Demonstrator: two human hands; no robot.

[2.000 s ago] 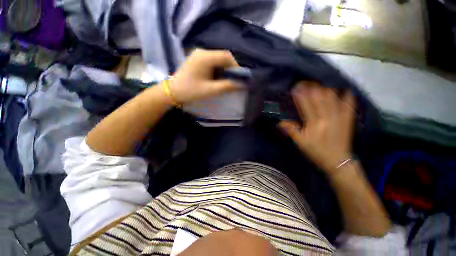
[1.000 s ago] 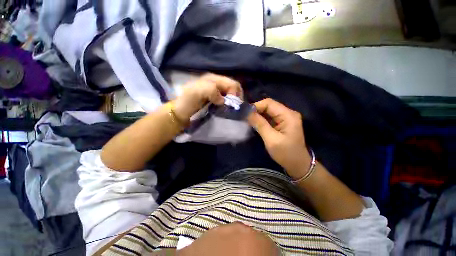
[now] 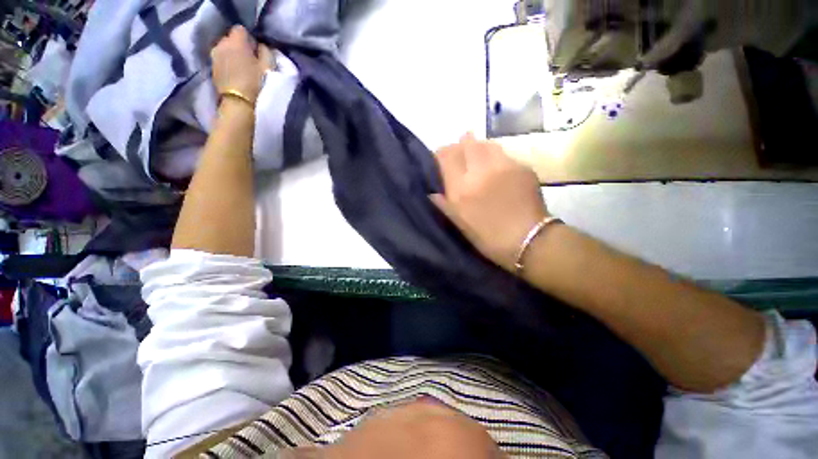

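The garment [image 3: 377, 188] lies across the white table, with pale blue-grey and dark-striped panels at the upper left and a long dark section running down over the table edge to the wearer's lap. My left hand [image 3: 240, 67] grips the garment's pale and dark part at the upper left. My right hand [image 3: 489, 193] lies on the dark section near the table's middle, fingers towards the machine; its fingertips are partly blurred, and whether it grips the cloth is unclear.
The sewing machine head [image 3: 619, 36] stands at the upper right over its beige bed [image 3: 664, 134]. A dark flat pad [image 3: 776, 108] lies right of it. A purple round-faced device [image 3: 27, 170] is at far left, above hanging grey garments [image 3: 94, 359]. The table has a green edge [image 3: 350, 281].
My left hand has moved up and left to the pale panels. My right hand has left the small piece at the fingertips and moved up onto the dark cloth, now narrower across the table.
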